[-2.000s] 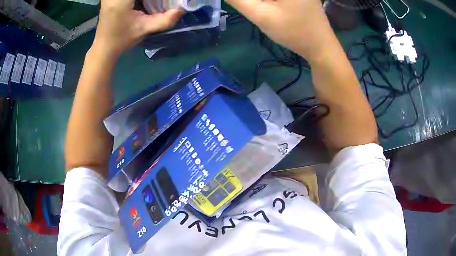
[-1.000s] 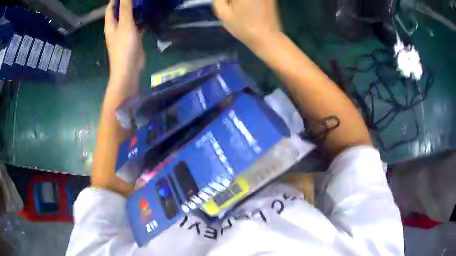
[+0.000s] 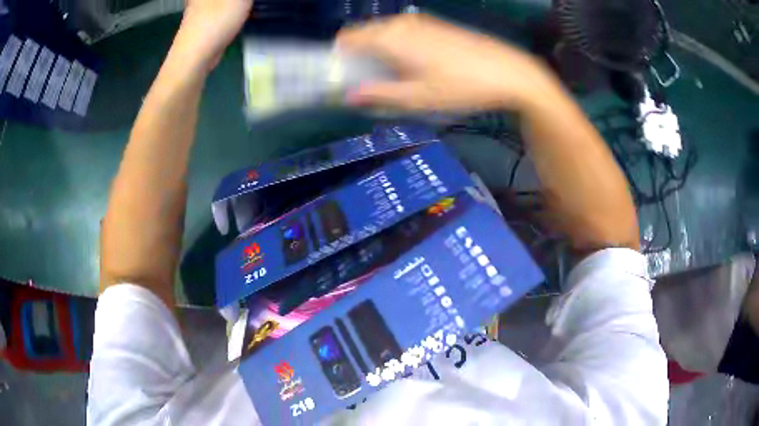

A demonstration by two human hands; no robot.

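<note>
My right hand (image 3: 416,66) is at the top centre, gripping one end of a whitish, blurred sleeved phone (image 3: 291,76) with a pale yellow patch. It is held flat above the boxes. My left hand (image 3: 218,18) is at the top edge, beside dark blue material; its fingers are cut off, so its hold cannot be told. Several dark blue Z10 boxes lie overlapping with flaps open: a front one (image 3: 416,308) against my lap, a middle one (image 3: 349,216) and a rear one (image 3: 283,170).
Stacked boxes with white labels (image 3: 46,75) stand at the upper left. At the right are a white power strip (image 3: 660,126), tangled black cables (image 3: 595,179) and a round black fan (image 3: 612,29). A red crate (image 3: 37,329) is below the green bench (image 3: 66,216) at the left.
The sleeved phone with the yellow label has gone from beside the front box. My right hand now holds a whitish sleeved item over the bench. The open boxes have shifted right and spread.
</note>
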